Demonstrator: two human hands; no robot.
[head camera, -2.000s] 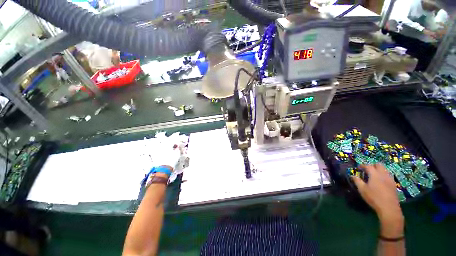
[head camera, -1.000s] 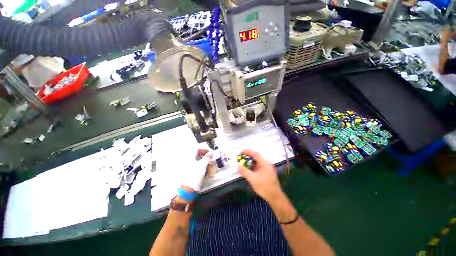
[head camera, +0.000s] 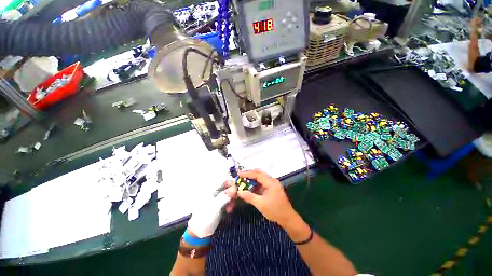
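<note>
My right hand (head camera: 270, 200), bare, holds a small circuit board (head camera: 245, 184) with yellow and green parts between thumb and fingers. My left hand (head camera: 209, 212), in a white glove, is next to it, with its fingertips close against the board's left side. A small pale piece seems to be in the left fingertips, partly hidden by them. Both hands are just below the dark soldering head (head camera: 211, 126), over the front edge of the white work surface (head camera: 175, 202). The soldering machine (head camera: 275, 83) stands behind the hands.
White housings (head camera: 129, 175) lie heaped at left. A black tray (head camera: 330, 156) at right holds many boards, with another dark tray (head camera: 426, 110) beside it. The fume hood (head camera: 175, 64) hangs left of the machine. A red bin (head camera: 56, 86) stands beyond the conveyor (head camera: 108, 116).
My right hand has left the board tray with a board. My left hand has come from the housing heap, and both hands have met in front of the machine. The camera view has shifted right.
</note>
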